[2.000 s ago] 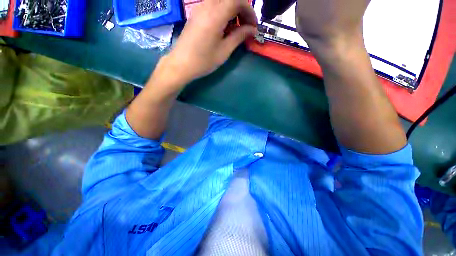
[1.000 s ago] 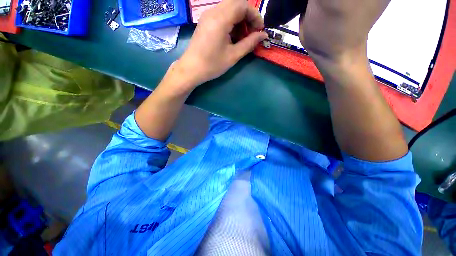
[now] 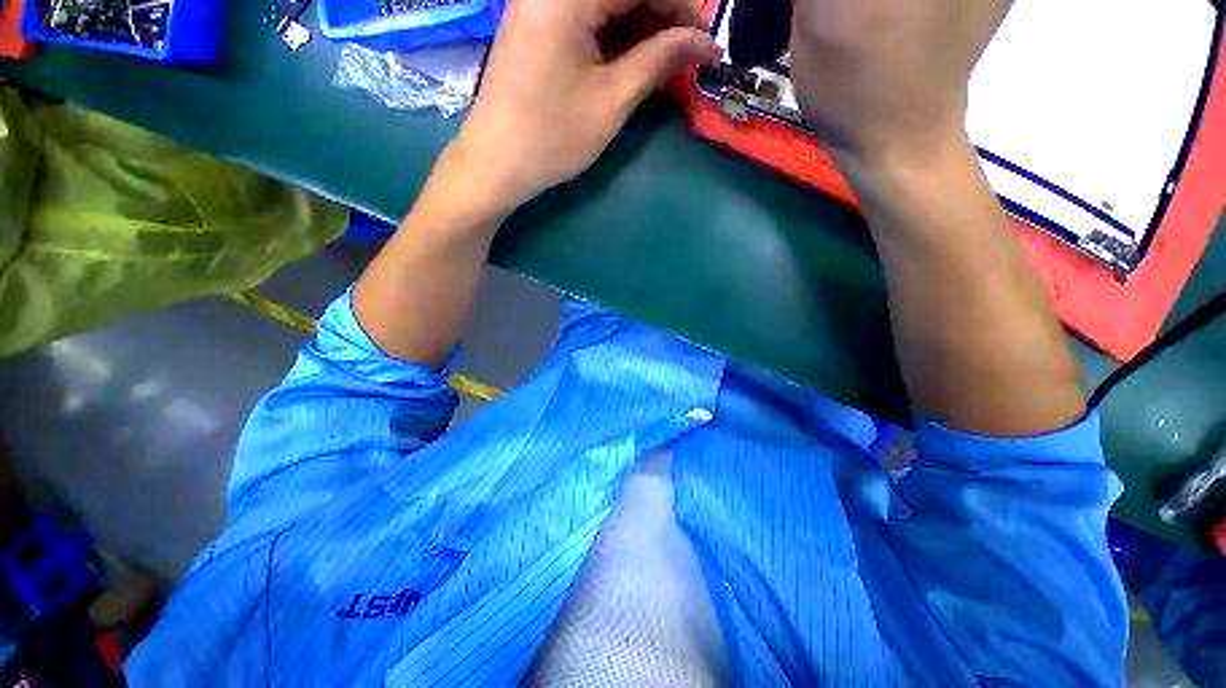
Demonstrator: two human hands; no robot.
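A white display panel [image 3: 1096, 101] with a thin black frame lies on an orange-red foam pad [image 3: 1096, 303]. My right hand [image 3: 887, 74], cut off by the top edge, holds the black electric screwdriver [image 3: 760, 30], whose dark end shows beside it over the panel's left corner. A small metal bracket [image 3: 736, 105] sits at that corner. My left hand [image 3: 585, 81] is beside the corner, thumb and forefinger close together near the panel's edge. Whether a screw is between them cannot be seen.
A blue screw tray [image 3: 410, 24] and a crumpled clear plastic bag [image 3: 403, 78] lie left on the green bench [image 3: 672, 242]. A larger blue parts bin [image 3: 175, 30] is farther left. A person's yellow sleeve [image 3: 148, 222] shows at left. A black cord [image 3: 1156, 347] runs at right.
The view has shifted, so the trays sit higher in the picture. The screwdriver's dark end looks more upright at the corner, and the bracket is more exposed. My left hand stays beside it.
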